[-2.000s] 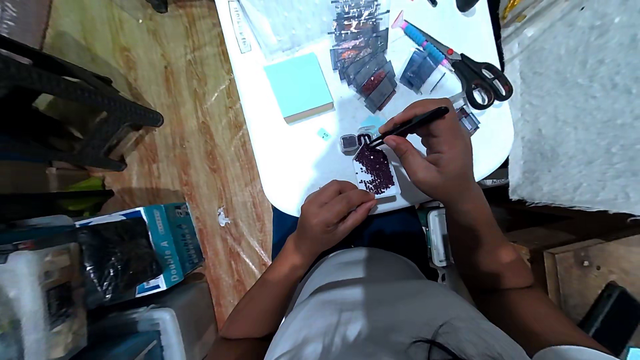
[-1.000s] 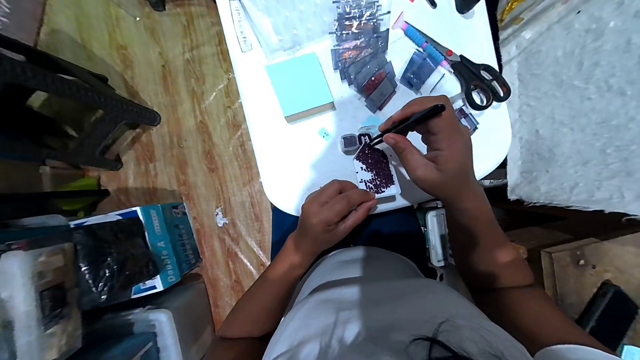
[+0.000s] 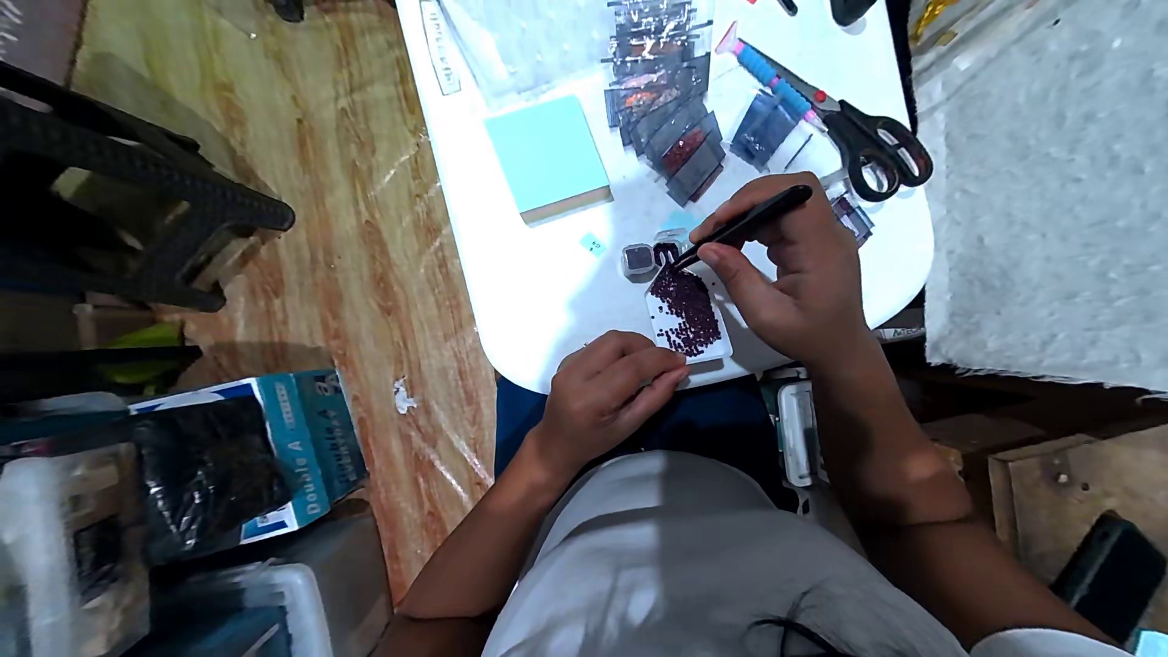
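Black tweezers [image 3: 753, 222] are held in my right hand [image 3: 803, 274], their tips down among dark purple beads [image 3: 689, 310] at the narrow upper end of a small white tray [image 3: 719, 351]. My left hand [image 3: 611, 388] has its fingertips at the tray's lower left corner; whether they grip it or only touch it cannot be told. Just above the tray's narrow end stand two small clear containers: the left one [image 3: 638, 262] looks greyish inside, and the right one [image 3: 668, 248] holds dark contents partly behind the tweezers.
On the white table [image 3: 529, 301] lie a light-blue square pad [image 3: 547, 155], small plastic bags [image 3: 675, 137], black-handled scissors [image 3: 876, 151] and a pink-and-blue pen-like tool [image 3: 771, 80]. A black stool [image 3: 137, 192] and a cardboard box [image 3: 310, 438] are at the left.
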